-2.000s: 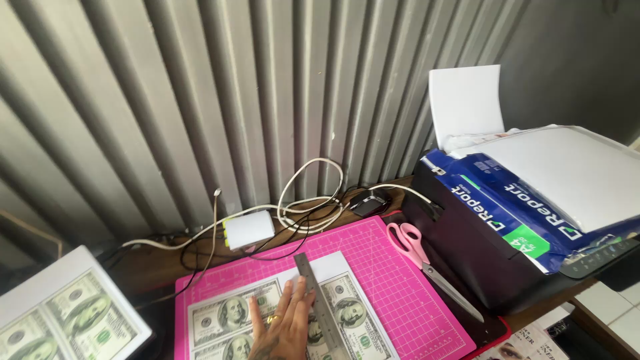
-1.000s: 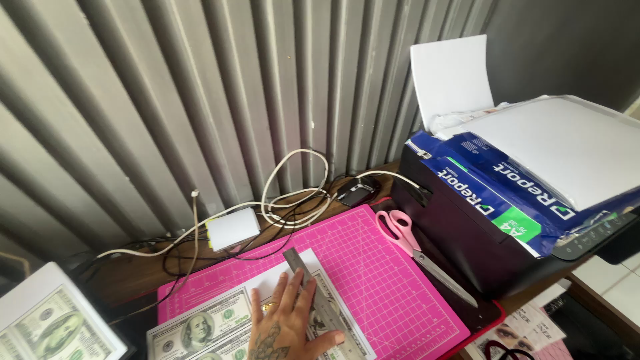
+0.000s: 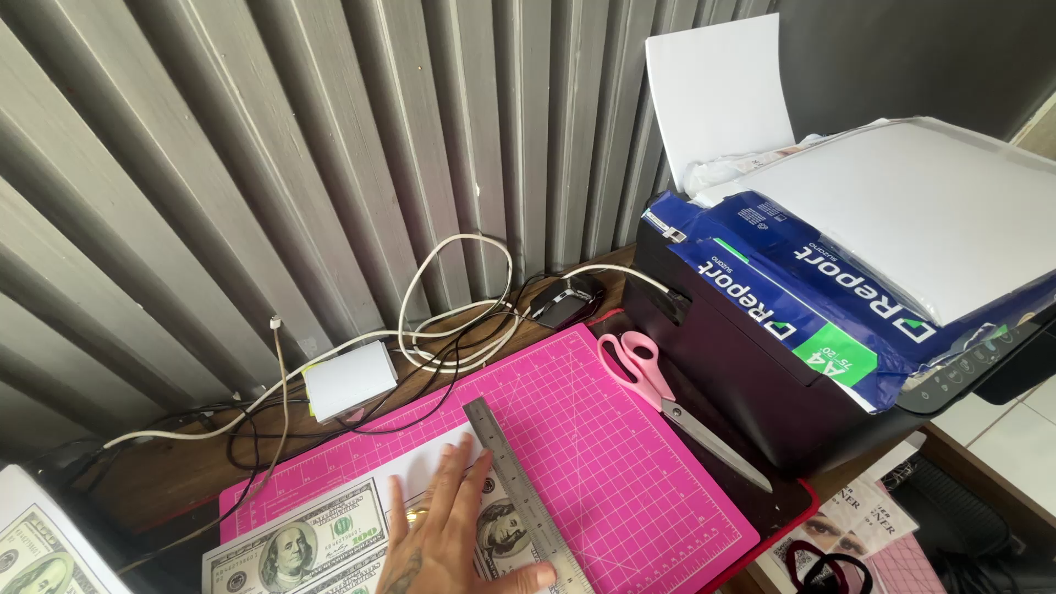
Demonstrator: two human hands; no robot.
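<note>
My left hand (image 3: pixel 445 520) lies palm down on a white sheet printed with hundred-dollar banknote images (image 3: pixel 301 544). Its fingers are spread, with a ring on one, and the thumb reaches across a steel ruler (image 3: pixel 516 487). The fingertips rest just left of the ruler's upper part. Both ruler and sheet lie on a pink cutting mat (image 3: pixel 606 458) with a white grid. Scissors with pink handles (image 3: pixel 639 367) lie along the mat's right side, their blades pointing down and right. My right hand is not in view.
Another printed sheet (image 3: pixel 49 536) is at lower left. Behind the mat are a white box (image 3: pixel 351 381), tangled cables (image 3: pixel 404 330) and a black computer mouse (image 3: pixel 568 301). A black printer (image 3: pixel 734 379) at right carries an opened paper pack (image 3: pixel 792 289). A corrugated wall (image 3: pixel 330 148) stands behind.
My left hand's fingers are spread wider than two seconds ago, when they lay close together beside the ruler. The hand stays on the sheet. The view has shifted somewhat.
</note>
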